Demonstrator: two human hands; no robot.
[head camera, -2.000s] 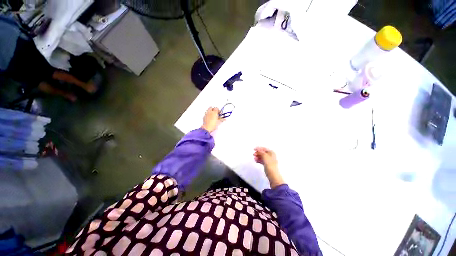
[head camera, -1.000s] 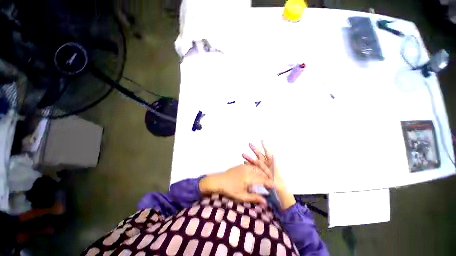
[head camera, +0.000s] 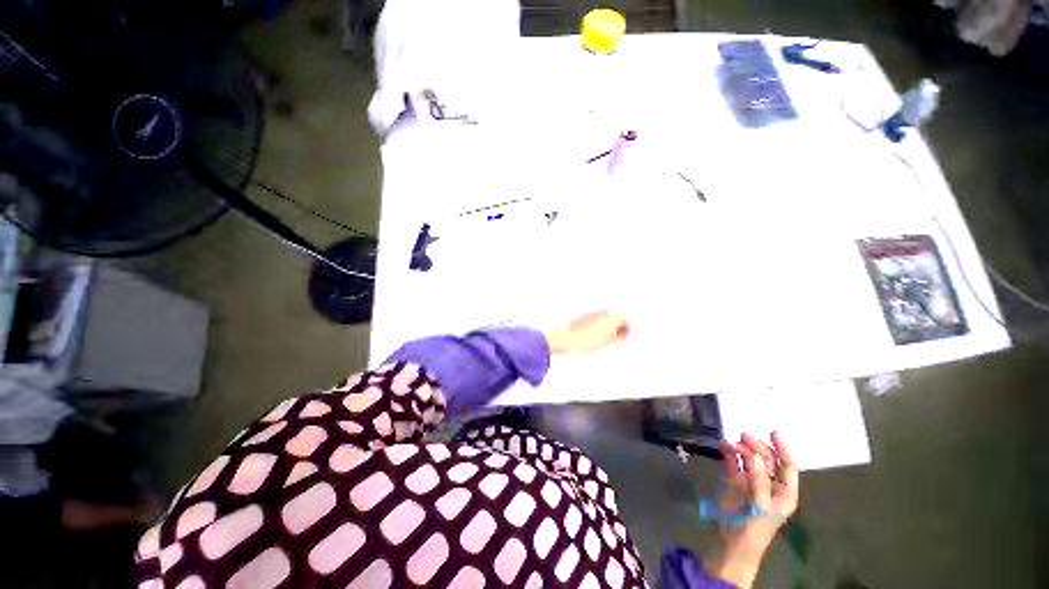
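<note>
My left hand (head camera: 592, 331) is over the white table (head camera: 644, 270) near its front edge, fingers curled; whether it holds anything is lost in the glare. My right hand (head camera: 762, 474) is below the front edge, at the lower corner of a white flat panel (head camera: 805, 420) that juts out there. Its fingers are bent and partly spread beside a thin dark bar; a grip cannot be made out. A light blue band or strip (head camera: 727, 512) is at the right wrist.
A dark opening (head camera: 681, 420) is under the edge. On the table are a black tool (head camera: 422, 249), a purple cylinder (head camera: 622, 152), a yellow cap (head camera: 603, 31), a dark packet (head camera: 756, 84) and a bag of small parts (head camera: 912, 290). A fan (head camera: 147, 127) stands left.
My hands were together at my body and are now apart. The left has moved onto the table, the right down to the white panel. The view has shifted right.
</note>
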